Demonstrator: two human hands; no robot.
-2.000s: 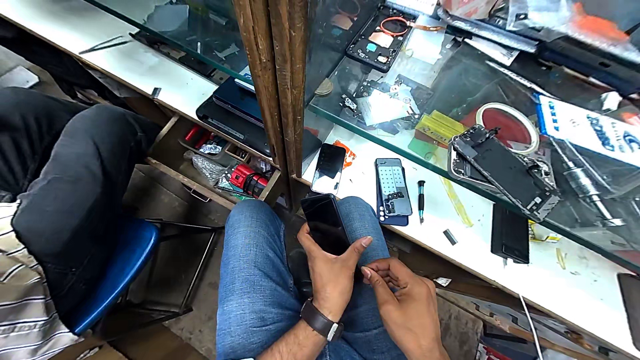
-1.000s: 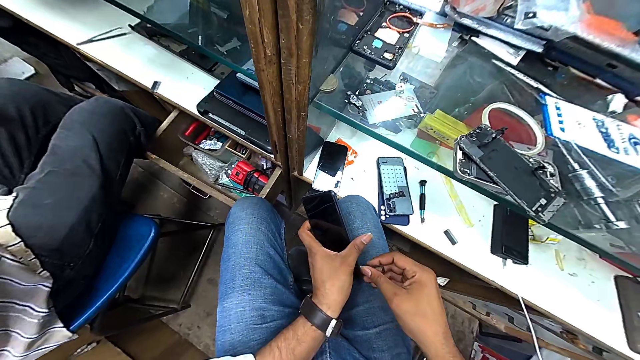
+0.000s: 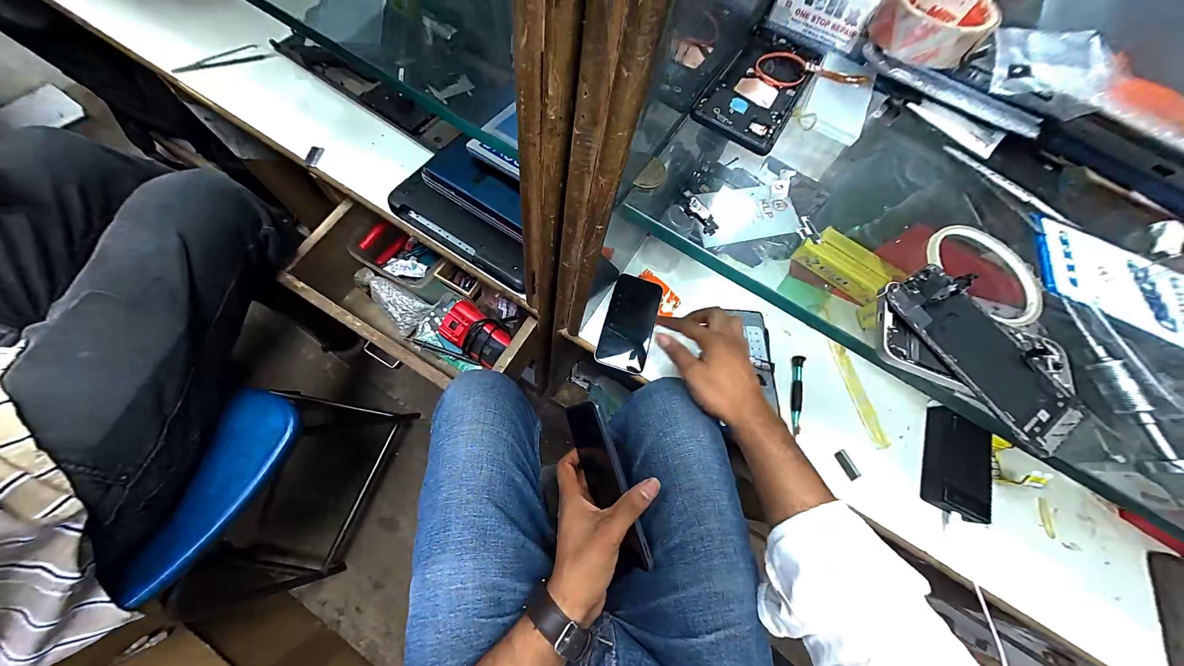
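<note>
My left hand [image 3: 592, 536] grips a dark smartphone [image 3: 606, 476] by its edges above my lap, tilted between my knees. Over the white bench my right hand [image 3: 717, 361] is stretched out, thumb and index finger apart, with no object seen in it. Its fingertips are beside a second smartphone [image 3: 629, 322], which lies on the bench with its dark screen up. An orange piece of packaging [image 3: 659, 291] lies behind that phone. Partly hidden by the right hand is an opened phone [image 3: 758, 342]. A screwdriver [image 3: 796, 393] with a dark and teal handle lies to its right.
A glass shelf [image 3: 768, 296] above the bench bears a disassembled phone [image 3: 980, 351], a tape roll [image 3: 985, 273] and a yellow box [image 3: 846, 264]. Another phone [image 3: 957, 462] has a cable plugged in. Left are a wooden post [image 3: 578, 166], an open drawer [image 3: 370, 314] and a seated person [image 3: 139, 324].
My right hand has moved from beside the held phone, over my lap, up to the bench beside the second smartphone. My left hand still holds its phone, now turned more upright.
</note>
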